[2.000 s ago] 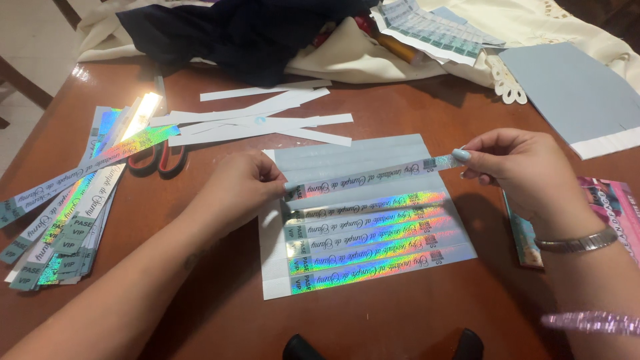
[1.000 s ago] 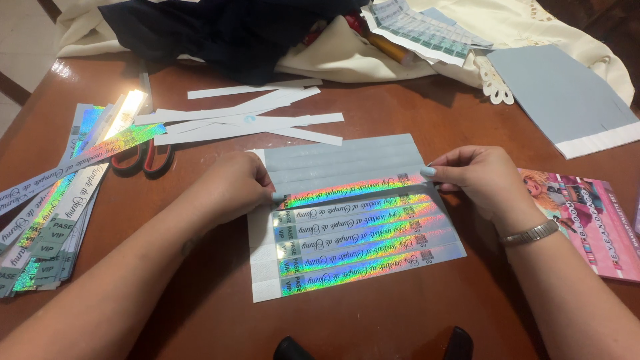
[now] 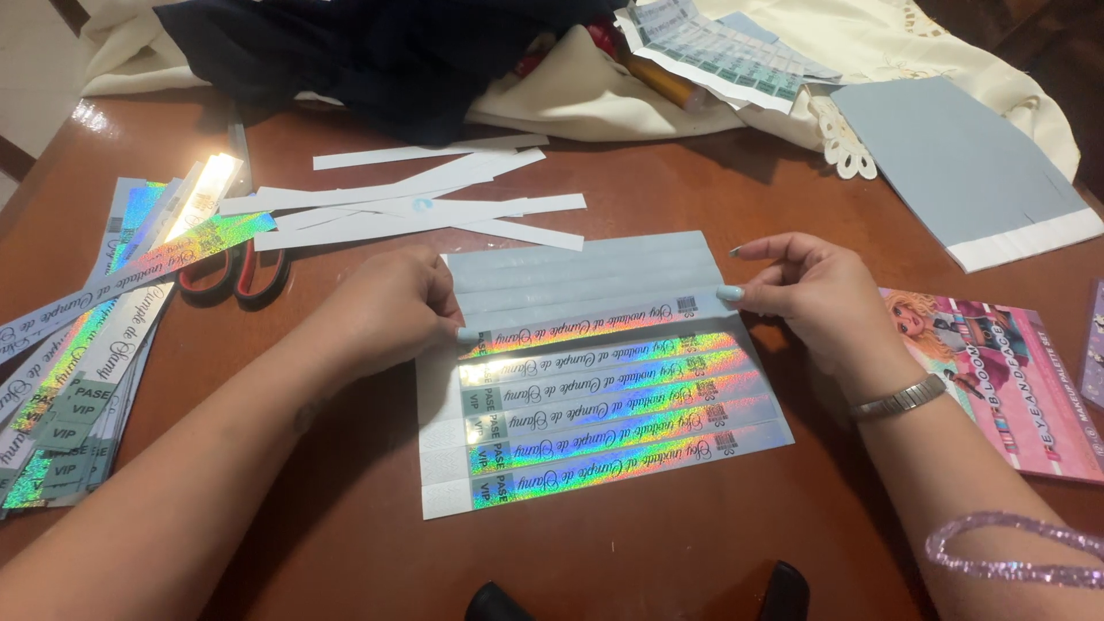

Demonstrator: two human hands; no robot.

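Observation:
A printed holographic paper strip [image 3: 586, 327] is stretched between my two hands, over a grey-blue backing sheet [image 3: 586, 263] with a white left edge. My left hand [image 3: 405, 302] pinches the strip's left end between thumb and fingers. At the strip's right end, my right hand [image 3: 798, 289] has its thumb on the strip, with the index finger raised apart from it; whether it grips is unclear. Below the strip, several similar shiny strips [image 3: 604, 431] lie in rows on the sheet. A pile of loose printed strips [image 3: 78, 379] lies to the left.
Red-and-black scissors handles [image 3: 259, 276] show beside the pile. White paper offcuts [image 3: 414, 203] lie beyond the sheet. A grey sheet [image 3: 949, 155], a pink makeup palette [image 3: 1018, 388], a printed sheet [image 3: 724, 56], dark cloth [image 3: 345, 60] and cream cloth [image 3: 578, 95] surround the work on the wooden table [image 3: 655, 552].
Two seconds ago the strip was held higher over the sheet; it now lies closer to the row of strips. My right hand has moved left, and its index finger has lifted off the strip.

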